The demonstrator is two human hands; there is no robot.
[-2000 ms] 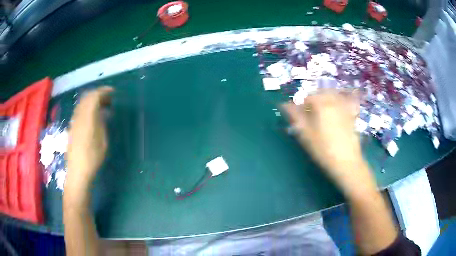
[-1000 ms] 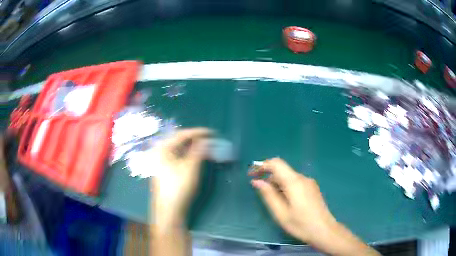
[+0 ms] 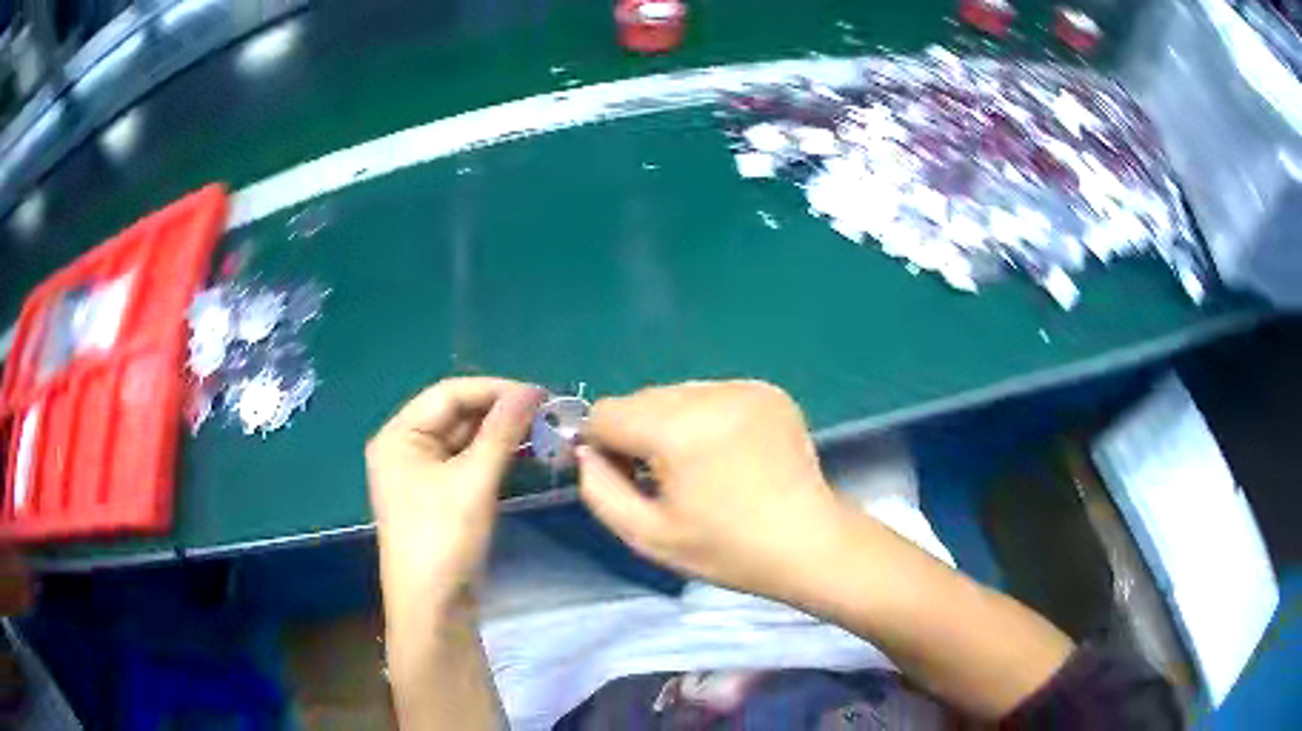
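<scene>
My left hand (image 3: 450, 464) and my right hand (image 3: 714, 479) meet near the bench's front edge. Between their fingertips is a flat toothed disc (image 3: 558, 429), silvery white and held upright. My left thumb and fingers pinch its left side. My right fingertips are at its right side; whether they also hold a wired piece is hidden. A loose pile of toothed discs (image 3: 260, 400) lies at the left. A large tangled pile of wired pad assemblies (image 3: 914, 200), white squares on dark red wires, lies at the right.
A red compartment tray (image 3: 107, 464) lies at the far left. Round red housings (image 3: 653, 26) stand on the green belt beyond the worn white rail (image 3: 429, 143). A pale box or sheet (image 3: 1235, 186) borders the wired pile. A white panel (image 3: 1178, 528) is below the bench at right.
Both hands have come together at the bench's front edge with the disc between them. A second ago they were apart, a blurred pale piece at my left fingers. The camera view has swung right.
</scene>
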